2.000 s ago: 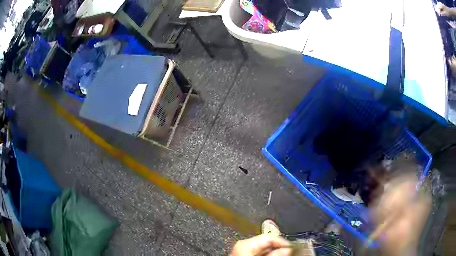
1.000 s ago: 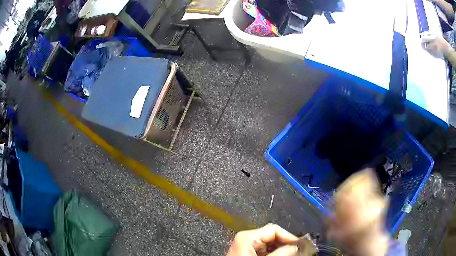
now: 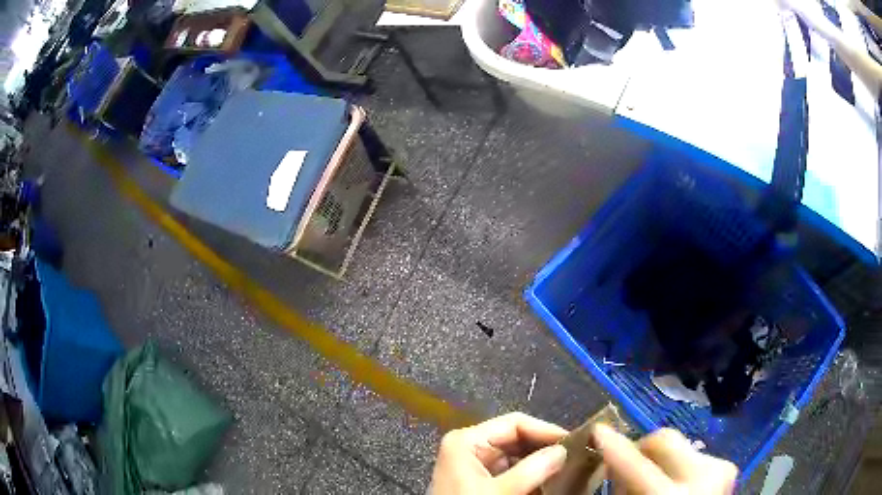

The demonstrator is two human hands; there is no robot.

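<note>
A small brown-tan flat piece (image 3: 582, 458) is held at the bottom edge of the view, between both hands' fingertips. My left hand (image 3: 498, 456) pinches its left side between thumb and fingers. My right hand (image 3: 662, 464) has its fingertips on the right side of the piece. Both hands are bare and cut off by the lower edge. The lower part of the piece is partly hidden, and I cannot tell whether a needle or thread is there.
A blue crate (image 3: 571, 338) with black pieces is beside my right hand. Behind it is a white table (image 3: 711, 106) with a hanging black strap (image 3: 791, 145); a person's arm shows at its far right. A blue-topped crate stool (image 3: 261, 164) and green sack (image 3: 160, 425) stand left.
My right hand has come down and left from over the crate to the brown piece in my left hand. The whole view has shifted slightly. The other person's arm has moved.
</note>
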